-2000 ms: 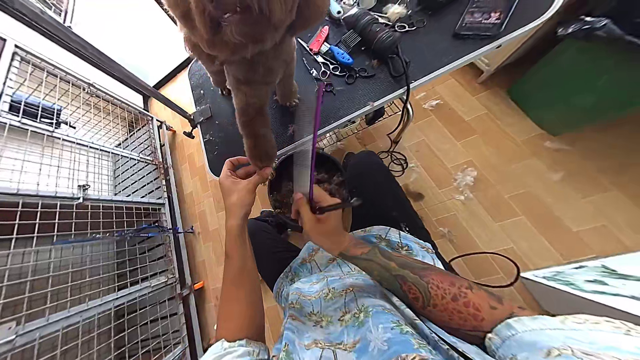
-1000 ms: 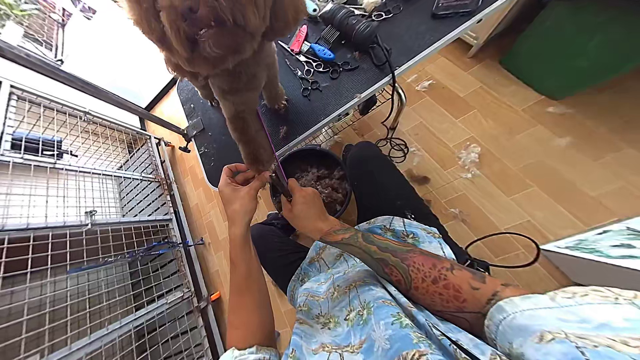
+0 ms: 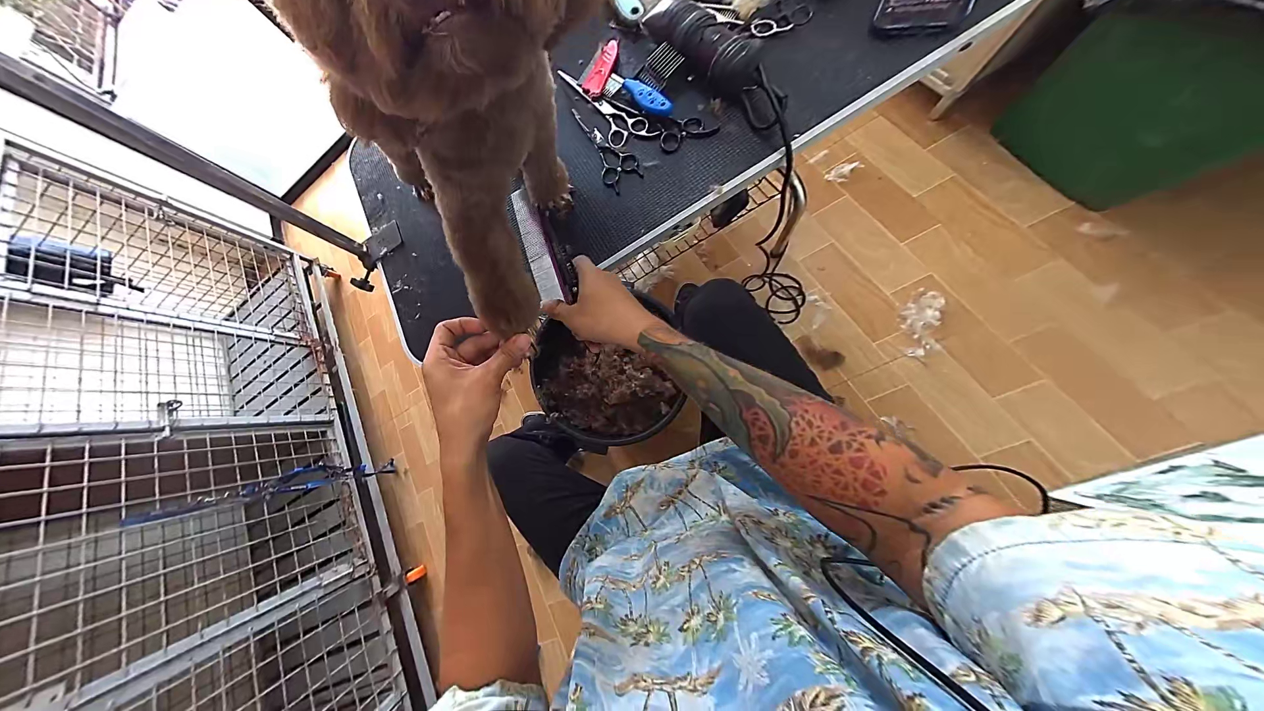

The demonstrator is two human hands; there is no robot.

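A brown curly-coated dog [image 3: 444, 79] stands on the black grooming table [image 3: 415, 286], one foreleg [image 3: 489, 237] reaching out over its edge. My left hand [image 3: 474, 365] pinches the paw end of that leg between thumb and fingers. In my right hand [image 3: 602, 306] is a metal grooming comb [image 3: 536, 242] with a dark purple spine, its teeth beside the leg. Below both hands sits a black bucket [image 3: 657, 427] holding brown hair clippings [image 3: 612, 385].
Several scissors [image 3: 617, 128], a blue-handled grooming tool [image 3: 647, 96], a red-handled one [image 3: 600, 67] and a black dryer [image 3: 703, 44] lie on the table. Wire cages [image 3: 168, 415] stand at left; a green container [image 3: 1126, 99] is at upper right. Hair tufts [image 3: 921, 321] dot the floor.
The comb in my right hand, upright over the bucket two seconds ago, has moved up beside the foreleg. My left hand stays at the paw.
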